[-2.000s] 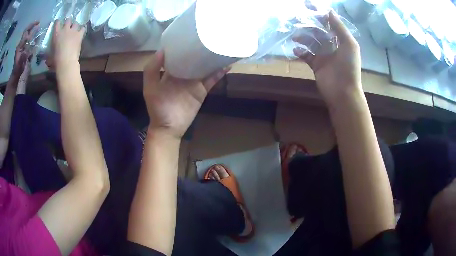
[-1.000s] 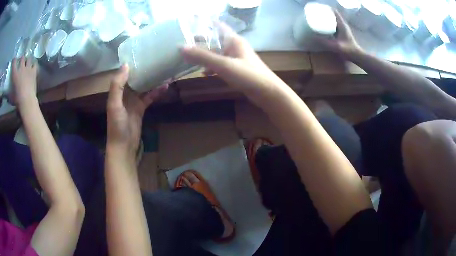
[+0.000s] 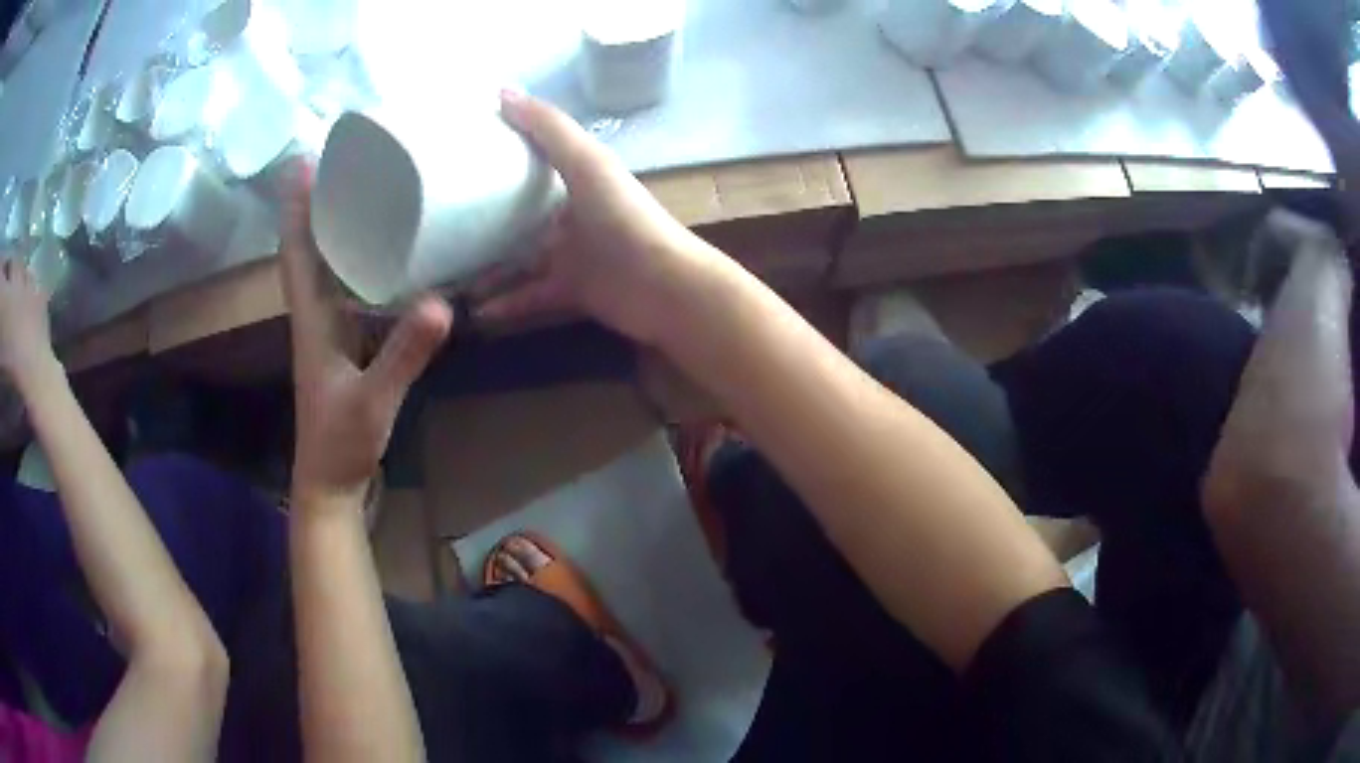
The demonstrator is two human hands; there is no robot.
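A white cup or cup stack (image 3: 470, 201) lies sideways above the table's near edge, its round open end facing left. My right hand (image 3: 604, 246) grips its right end, thumb on top and fingers below. My left hand (image 3: 346, 350) is at its left end, fingers up beside the rim and thumb below; whether it presses on the rim is hard to tell. No film shows clearly on this piece; glare washes out its top. Another white cup or stack (image 3: 630, 67) stands on the table just beyond my right hand.
Shiny bagged cups (image 3: 157, 194) lie at the left. White cups (image 3: 1066, 38) lie in a row at the back right. Brown cartons (image 3: 768, 187) form the table's near edge. A neighbour's forearm (image 3: 105, 522) is at the left; another person's arm and knees are at the right.
The bagged piece from earlier is out of my hands; a piece with its open end facing left is held now. The neighbour's hand at right has left the cup there. The view has shifted right.
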